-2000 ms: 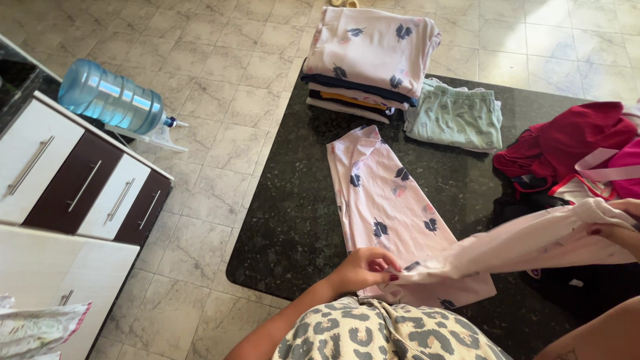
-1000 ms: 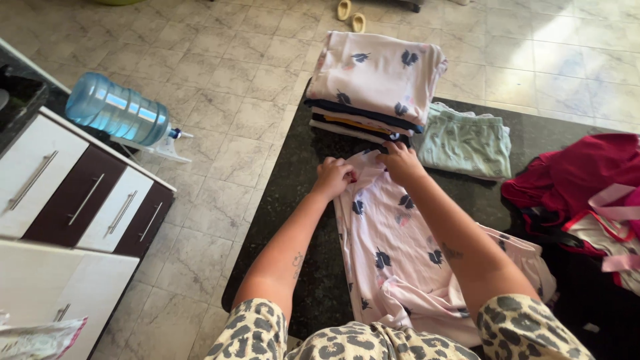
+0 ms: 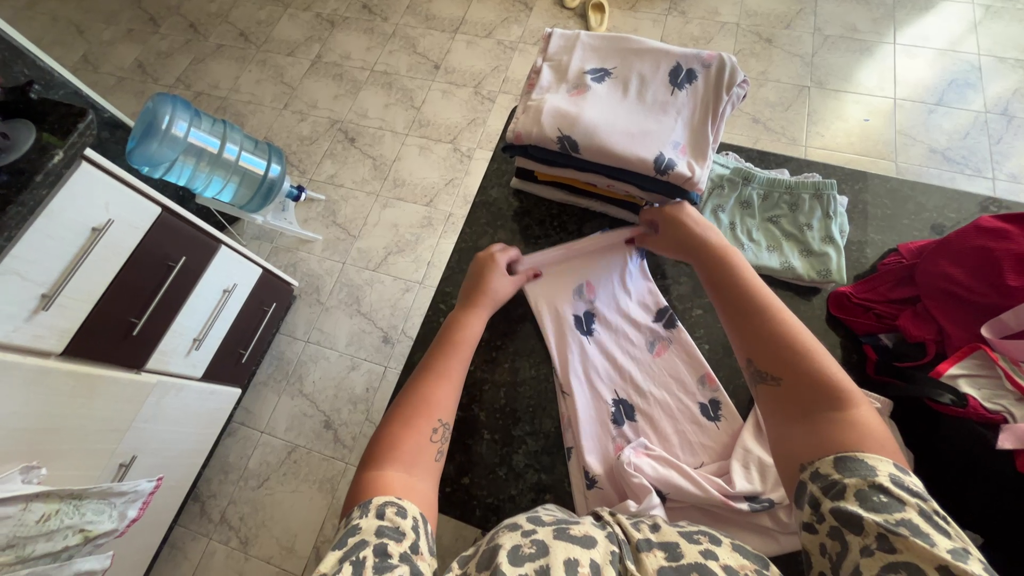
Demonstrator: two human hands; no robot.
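A pale pink garment with dark leaf prints (image 3: 624, 352) lies over the dark stone countertop, its near part bunched against my body. My left hand (image 3: 490, 280) pinches the left corner of its far hem. At the hem's right corner, my right hand (image 3: 678, 232) grips the cloth, close to the front of a stack of folded clothes (image 3: 616, 104). The top piece of that stack has the same leaf print. Right of the stack lies a folded mint-green garment (image 3: 776, 220) with an elastic waistband.
Crimson and black clothes (image 3: 944, 296) are heaped at the right. The countertop edge (image 3: 424, 328) runs along my left. Beyond it stand a blue water jug (image 3: 208, 152) and drawers with metal handles (image 3: 120, 264). A printed cloth (image 3: 72, 512) shows at lower left.
Two seconds ago a length of pink cloth was stretched between my hands near my body; both hands then reached forward to the far hem. Since one second ago they have moved apart along it.
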